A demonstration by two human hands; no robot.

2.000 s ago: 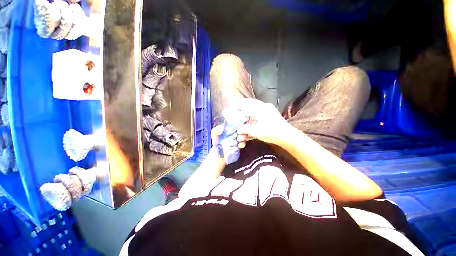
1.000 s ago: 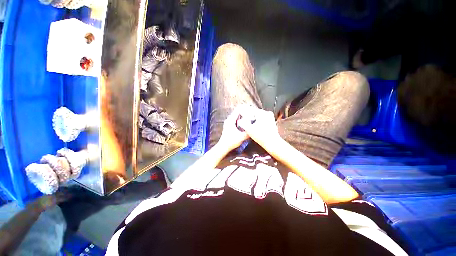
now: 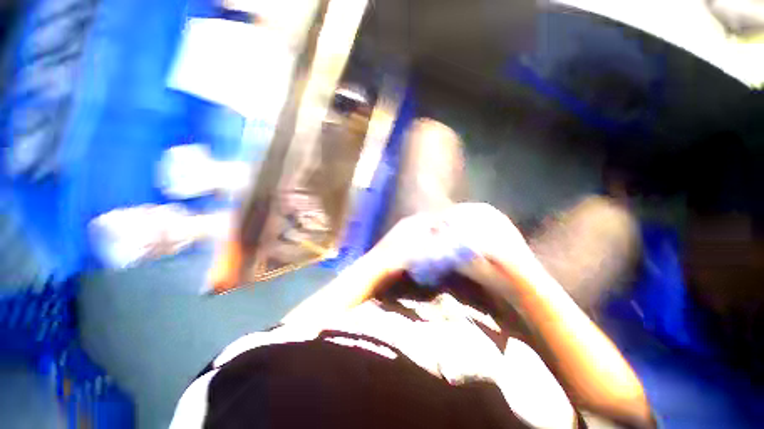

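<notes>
The view is strongly blurred. My left hand [image 3: 408, 240] and my right hand [image 3: 486, 230] are together above my lap, close to my body. Between them is a blue sleeve [image 3: 440, 265], mostly hidden by the fingers. Both hands appear closed around it; the separate fingers cannot be made out.
The steel-edged parts bin [image 3: 362, 159] stands left of my knee with loose parts [image 3: 303, 216] inside. Beyond it are the steel ledge [image 3: 285, 142], a white switch box [image 3: 222, 67], pale scalloped rings [image 3: 138, 235] and the blue parts tray [image 3: 117, 126]. Blue crates [image 3: 92, 385] sit at lower left.
The view has turned and blurred, so the bin and ledge appear tilted and further right. The hands appear lower and nearer my body, with more blue showing. The person at lower left is out of view.
</notes>
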